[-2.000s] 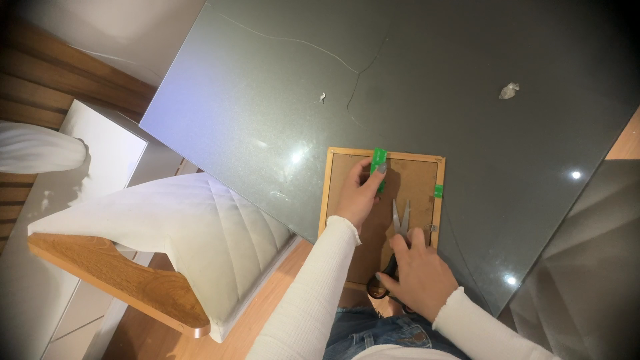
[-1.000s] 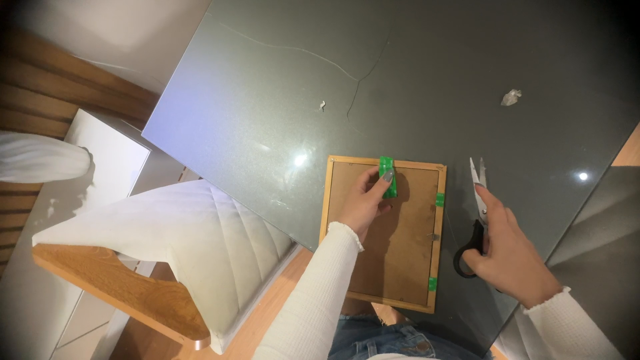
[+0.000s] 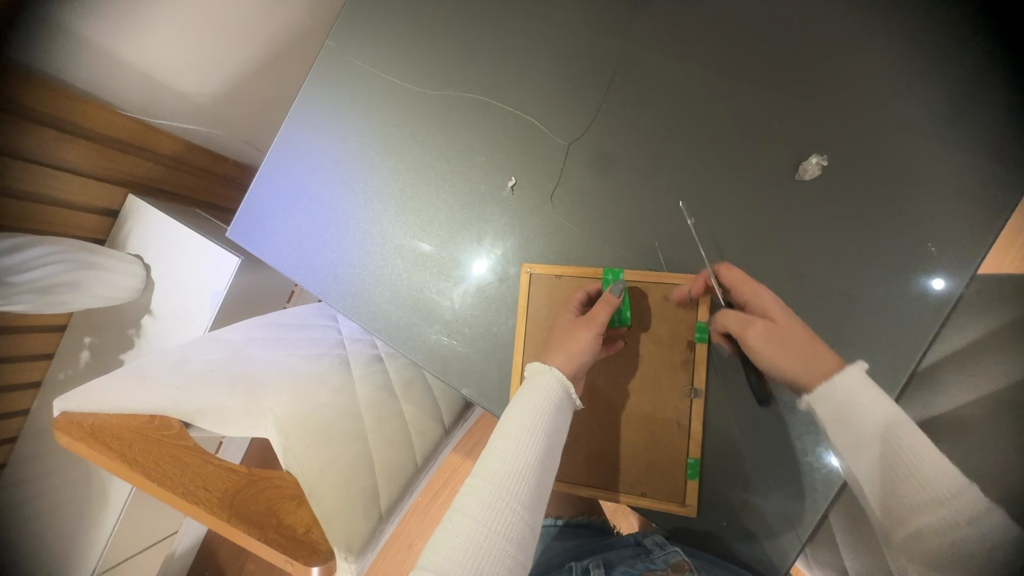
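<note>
A picture frame with a light wood rim (image 3: 518,336) lies back side up at the near edge of the dark table, its brown backing board (image 3: 656,416) showing. Green tape (image 3: 614,277) crosses the far rim, and my left hand (image 3: 580,332) grips a green strip or roll there between thumb and fingers; which of the two is unclear. Two short green pieces (image 3: 702,332) (image 3: 693,469) stick to the right rim. My right hand (image 3: 764,328), partly blurred, holds scissors (image 3: 704,248) beside the upper right corner, blades pointing away from me. A small metal hanger (image 3: 691,392) sits near the right rim.
The dark glossy tabletop (image 3: 680,120) bears a crumpled clear scrap (image 3: 812,167), a tiny white scrap (image 3: 512,185) and crack-like lines. A white quilted chair with a wooden part (image 3: 200,488) stands at the left. Beyond it is a white ribbed vase (image 3: 68,272) on a white cabinet.
My right hand with the scissors has gone from over the backing board out to the right of the frame, then back toward its upper right corner. My left hand stays at the green tape.
</note>
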